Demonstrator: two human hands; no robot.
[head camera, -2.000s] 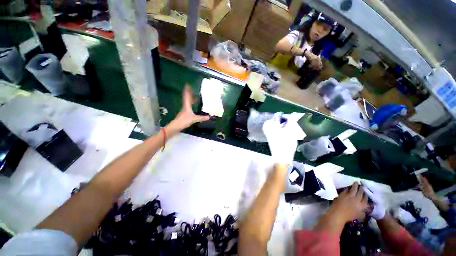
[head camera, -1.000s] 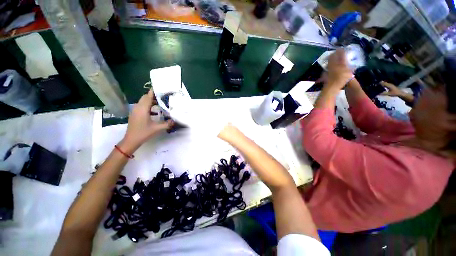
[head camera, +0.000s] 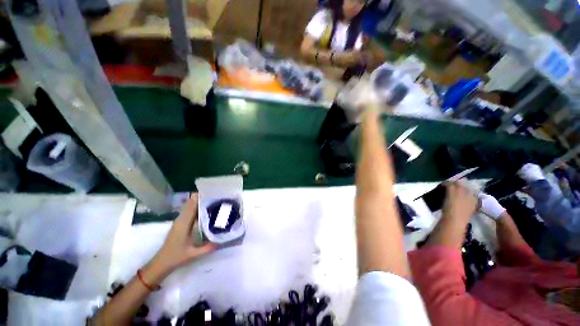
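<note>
My left hand, bare with a red string bracelet, grips an open retail box with its pale flap up. Inside the box a dark round end with a white label shows. My right hand, in a white glove, reaches far across the conveyor and is blurred. A wrapped, whitish bagged unit is beside its fingers; I cannot tell if the hand grips it. A heap of black USB charging cables lies at the bottom edge, partly cut off.
A metal post rises left of the box. Boxes stand on the green conveyor. A bagged unit is at the left. A worker in a red sleeve sits close on my right. Another person is across the belt.
My right hand has moved from above the white bench to far across the belt. My left hand still holds the box, now with its opening turned towards me. The view has shifted.
</note>
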